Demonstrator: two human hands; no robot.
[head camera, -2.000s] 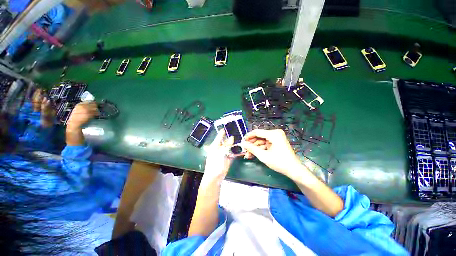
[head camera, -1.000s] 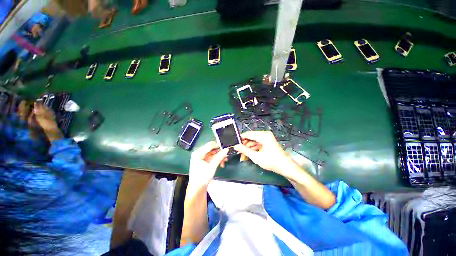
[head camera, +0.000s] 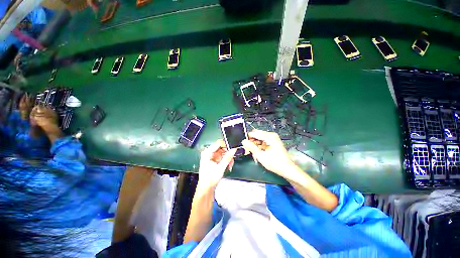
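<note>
I hold a phone unit (head camera: 234, 133) with a dark screen and white border over the front of the green bench. My left hand (head camera: 214, 161) grips its lower left corner. My right hand (head camera: 267, 150) grips its lower right side, fingertips at the bottom edge. Another phone unit (head camera: 192, 131) lies tilted on the bench just left of it. A tangled pile of thin black frames (head camera: 287, 113) lies behind and right of my hands. A white-bordered frame (head camera: 249, 93) and a cream-yellow one (head camera: 300, 88) lie on the pile.
A row of spaced yellow-bordered units (head camera: 224, 49) runs across the back. A metal post (head camera: 291, 40) rises behind the pile. A filled black tray (head camera: 428, 143) is at the right. Loose black frames (head camera: 174, 114) lie left. Another worker's hands (head camera: 44, 118) and blue sleeve are at the left.
Since two seconds ago the held unit has turned more upright, and both hands now hold its lower end. In the last second the hands have barely moved; the view has shifted slightly.
</note>
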